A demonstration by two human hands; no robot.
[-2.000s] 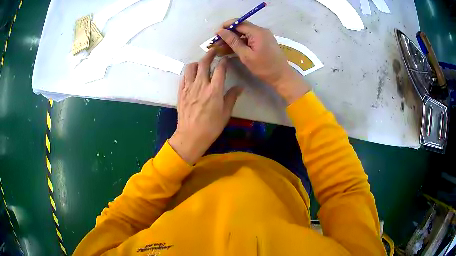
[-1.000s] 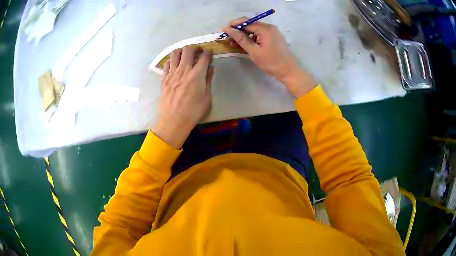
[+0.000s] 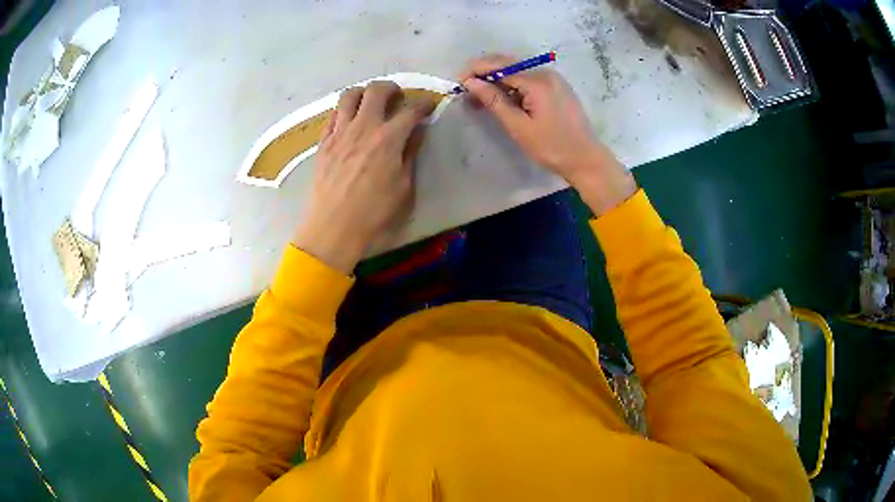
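Note:
A tan curved card template [image 3: 294, 143] lies on a white collar piece [image 3: 257, 180], which shows as a white border around it. My left hand [image 3: 365, 162] lies over the middle of the template, fingertips pressing on it and hiding part of it. My right hand [image 3: 535, 113] holds a dark blue pencil [image 3: 523, 67] with a red end. The pencil tip is at the right end of the template, on the white border.
White cut pieces [image 3: 132, 211] lie at the left of the table, with small tan card patterns [image 3: 74, 257] beside them. More white pieces [image 3: 49, 108] lie far left. A metal iron rest [image 3: 765, 59] is at the far right. A carton with white scraps [image 3: 770, 368] stands low right.
The view has turned, so the table appears rotated. The pencil tip has moved along the template's upper edge to its right end. More of the template's left part is uncovered.

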